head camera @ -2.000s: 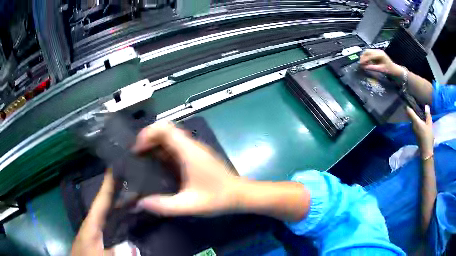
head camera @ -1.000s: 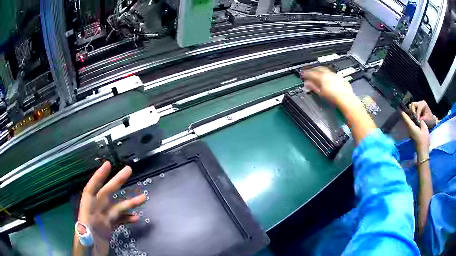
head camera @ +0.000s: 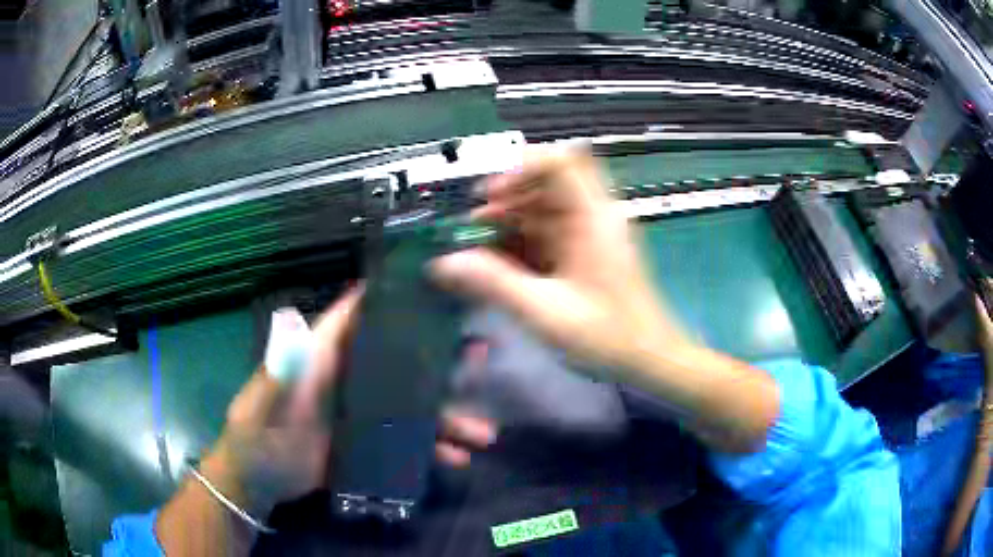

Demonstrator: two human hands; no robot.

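My left hand (head camera: 289, 397), with a white cover on the thumb, grips a long dark carrier fixture (head camera: 394, 370) from its left side, fingertips showing at its right edge. My right hand (head camera: 566, 261) is blurred at the fixture's upper end, thumb and fingers around it. The fixture is held over the black parts tray (head camera: 588, 468), which has a green label (head camera: 534, 529) on its near edge. The fixture and my hands hide much of the tray; no loose nuts can be made out in it.
Conveyor rails (head camera: 697, 93) run across behind the tray, with a silver end block (head camera: 446, 163) just above the fixture. Stacked fixtures (head camera: 825, 261) lie on the green bench to the right. Beyond them is a second parts tray (head camera: 920, 256), with another person's arm (head camera: 972, 435) at the right edge.
My right hand has come back from the stacked fixtures to the front. My left hand, open over the tray before, now holds a fixture. The view has swung left, shifting the scene right.
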